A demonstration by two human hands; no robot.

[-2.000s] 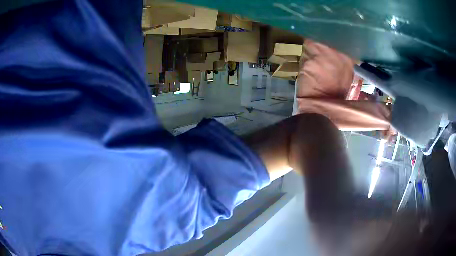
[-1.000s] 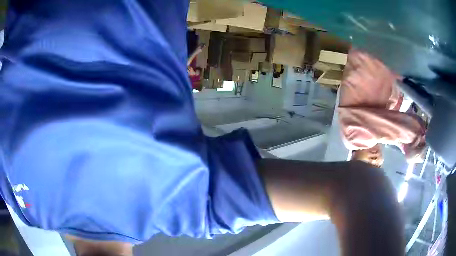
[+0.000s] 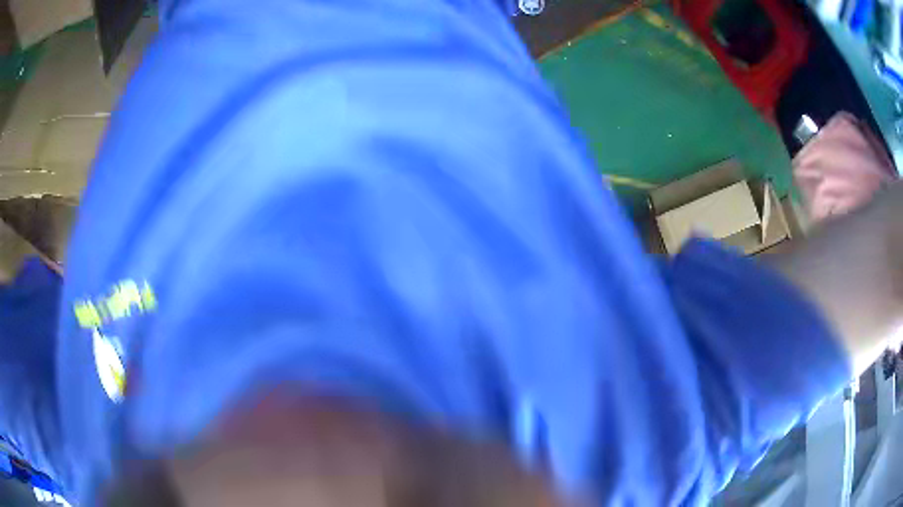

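Observation:
No hand and no fan part shows. The view is tilted or upside down and blurred. A blue short-sleeved shirt (image 3: 376, 228) fills the middle, very close, with a yellow and white mark on its left side. A blurred skin-coloured patch (image 3: 327, 460) lies at the bottom edge. A bare arm (image 3: 842, 282) leaves the sleeve at the right and is cut off by the right edge. Whose body this is, I cannot tell. My left hand and my right hand are not in view.
An open carton (image 3: 709, 212) stands at the right on a green floor (image 3: 644, 109). A red thing with an opening (image 3: 757, 59) is at the upper right, near a person's pink clothing (image 3: 844, 166). Brown cardboard (image 3: 50, 124) is at the upper left.
The view has swung: the blue shirt now fills the centre. The green floor and open carton have come in, while the room of stacked cartons and the green surface have gone.

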